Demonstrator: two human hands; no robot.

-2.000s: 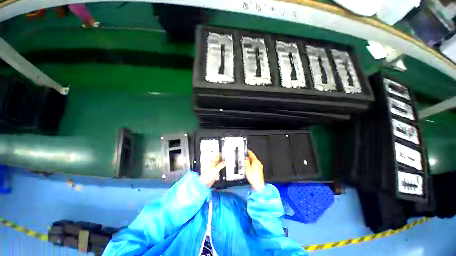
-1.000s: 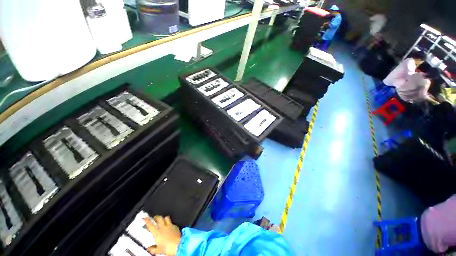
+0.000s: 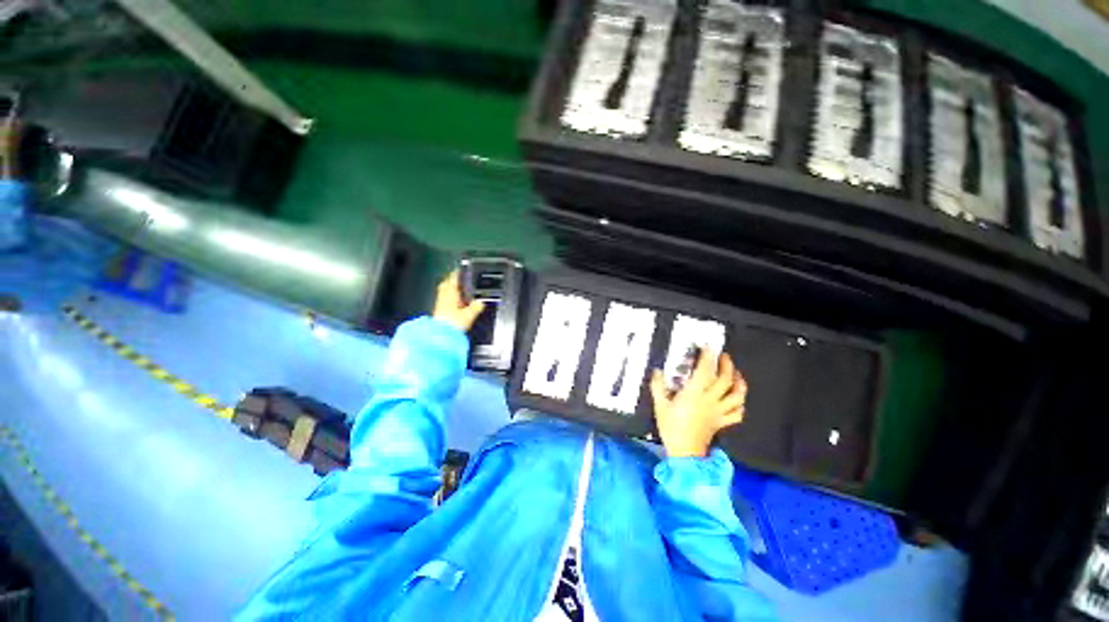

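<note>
A black foam tray (image 3: 809,407) lies in front of me. Silver-white parts (image 3: 557,346) with dark slots fill its two left pockets. My right hand (image 3: 699,401) has thumb and fingers around a third such part (image 3: 696,340) in the middle pocket and covers its lower end. The pockets to its right hold no silver-white parts. My left hand (image 3: 455,304) grips the left edge of a grey frame piece (image 3: 508,328), which lies flat just left of the tray.
A tall stack of foam trays (image 3: 778,219) with several silver-white parts on top stands behind. A dark frame (image 3: 392,277) stands at left. A blue stool (image 3: 827,535) is below the bench edge. Dark blocks (image 3: 292,425) lie on the floor. Another person's hand (image 3: 10,146) shows far left.
The view has swung from the right back to the bench. A third silver-white part is in the tray under my right hand. My left hand has moved from the tray to the grey frame piece.
</note>
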